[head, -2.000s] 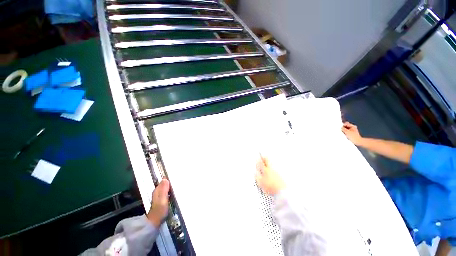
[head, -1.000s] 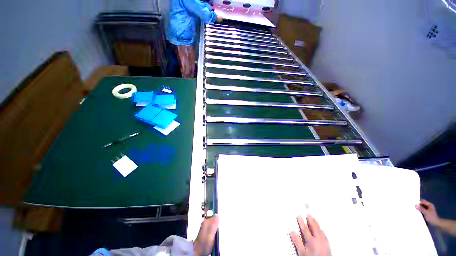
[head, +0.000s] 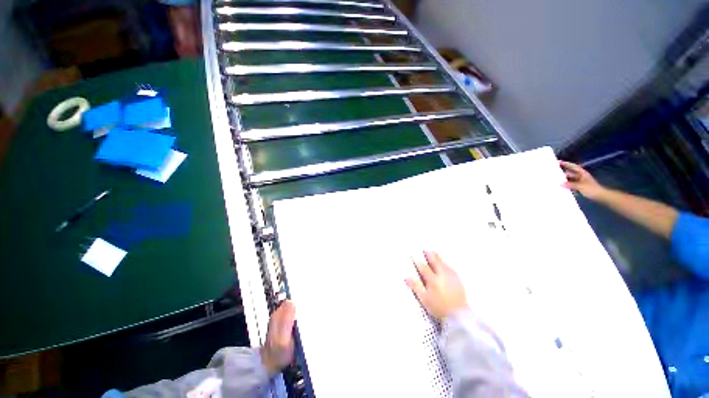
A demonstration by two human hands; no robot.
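A large white reflector sheet [head: 373,241] with fine dots and small dark marks lies over the unit on the conveyor. My right hand [head: 439,288] rests on top of the sheet, fingers spread, palm down. My left hand [head: 281,338] is at the sheet's left edge beside the rail; its fingers are close together, and whether they grip the edge cannot be told. Another person's hand [head: 579,179] holds the sheet's far right corner. The plate under the sheet shows only as a thin dark edge.
Conveyor rollers [head: 350,123] run away ahead, with a pale side rail [head: 225,167] on their left. The green table [head: 47,272] at left holds blue-and-white pieces [head: 136,148], a tape ring [head: 68,113], a dark pen or knife [head: 82,211] and a white card [head: 103,256].
The view has tilted down and turned from a second ago. My right hand stays on the sheet and my left at its edge. The sheet's far right corner now looks straighter in the other person's hand.
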